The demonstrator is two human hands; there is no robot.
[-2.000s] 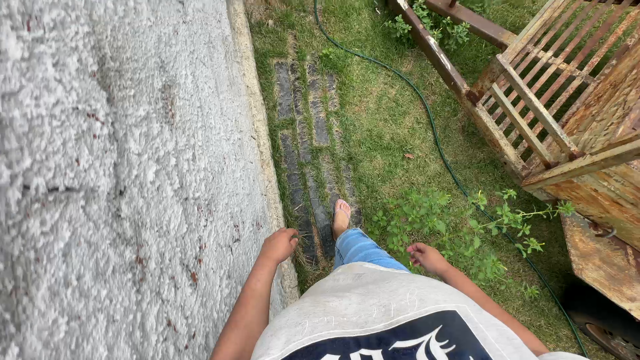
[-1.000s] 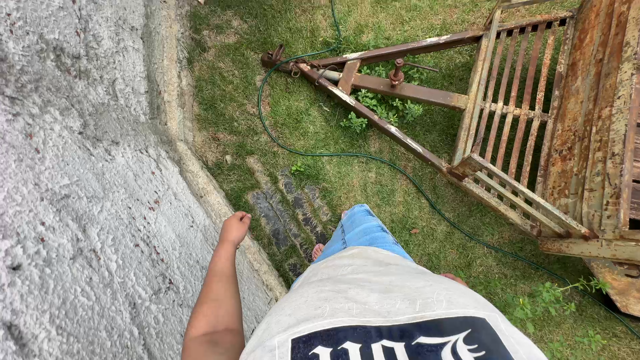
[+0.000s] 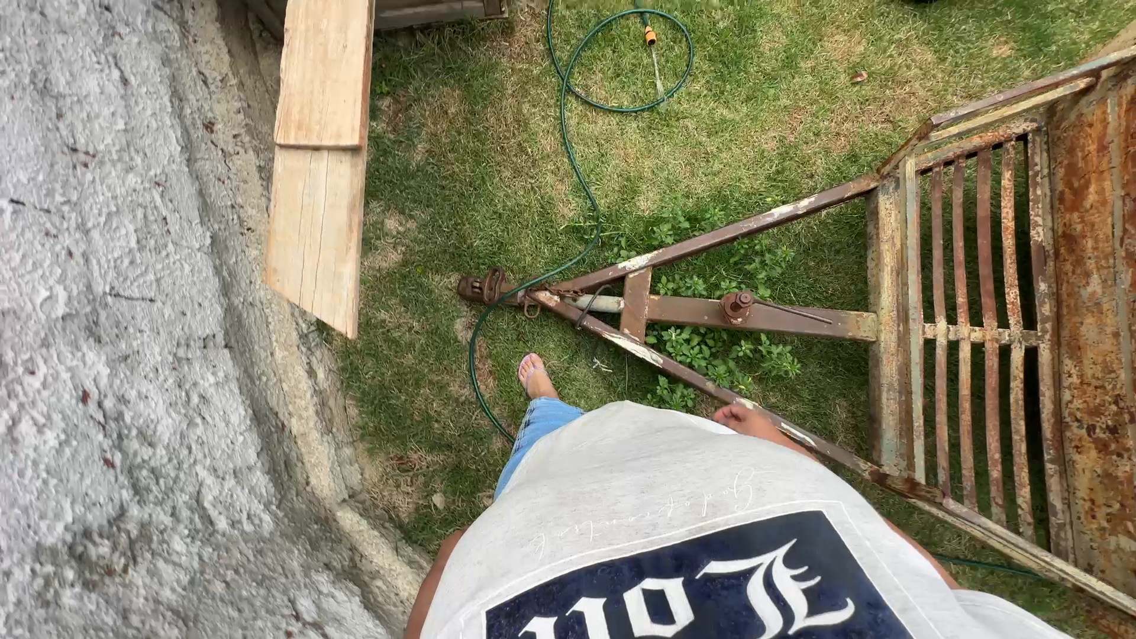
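Note:
My right hand (image 3: 750,420) hangs beside the shirt, close to the lower rail of a rusty metal trailer drawbar (image 3: 692,377); its fingers are partly curled and I cannot tell if it touches the rail. My left hand is out of view; only part of that arm shows at the shirt's left edge. A green garden hose (image 3: 568,151) crosses over the drawbar near its coupler (image 3: 482,287) and loops on the grass, with an orange hose connector (image 3: 650,35) at its end. My sandalled foot (image 3: 535,374) stands on the grass beside the hose.
A rough grey wall (image 3: 106,311) with a concrete base ledge (image 3: 306,426) runs along the left. Wooden boards (image 3: 319,204) jut out beside it. The trailer's rusty slatted frame (image 3: 985,337) stands at right. A jack (image 3: 737,306) rises from the drawbar above leafy weeds.
The view has moved forward along the wall to the drawbar's front end. The boards and the hose's end have come into view. My left hand, seen by the wall earlier, has left the view.

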